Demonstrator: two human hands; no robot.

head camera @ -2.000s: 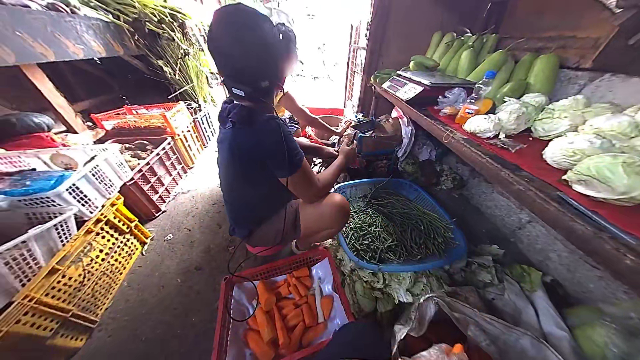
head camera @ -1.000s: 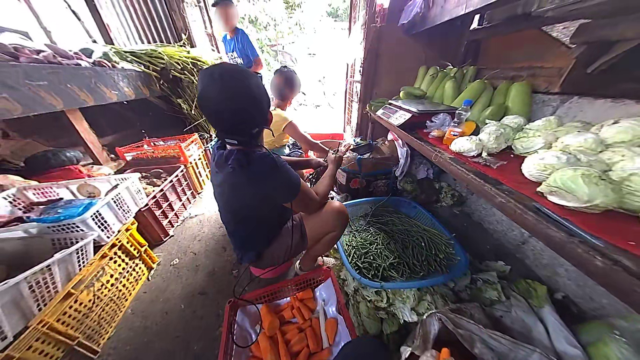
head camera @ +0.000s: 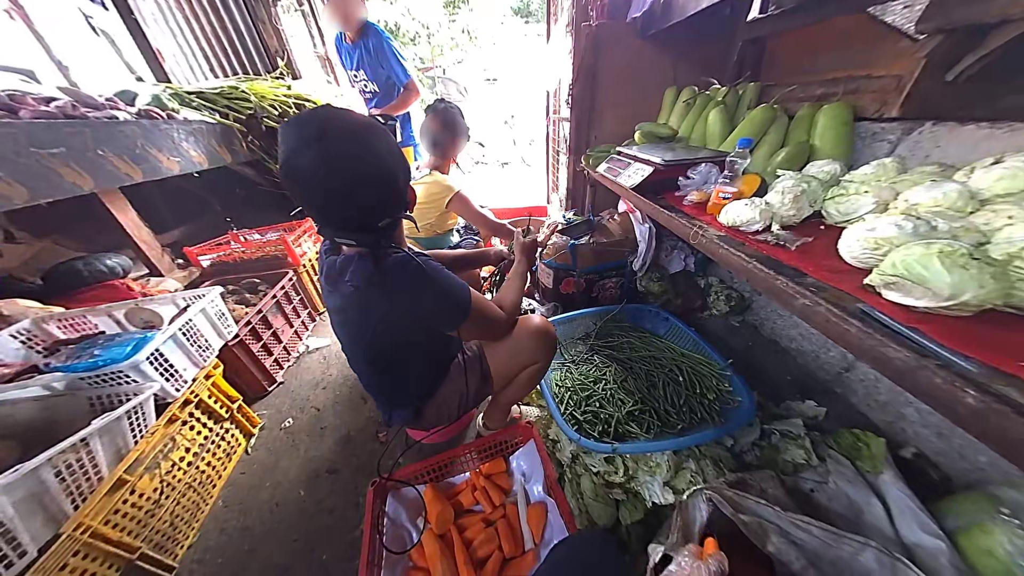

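Note:
Neither of my hands can be made out. Near the bottom edge, a red plastic crate holds orange carrots and a long pale item on a white liner. Beyond it a blue plastic basket is heaped with green string beans, leafy trimmings lying under and around it. A person in a dark shirt squats beside the basket, back toward me, both hands raised around something thin and green. A clear plastic bag with something orange lies at the bottom; a dark rounded shape beside it is cut off.
White and yellow crates line the left side. On the right shelf are cabbages, long green gourds, a bottle and a scale. Two other people, in yellow and blue, are by the doorway.
The view has shifted, bringing the people in yellow and blue into clearer sight than two seconds ago. The squatting person remains beside the bean basket.

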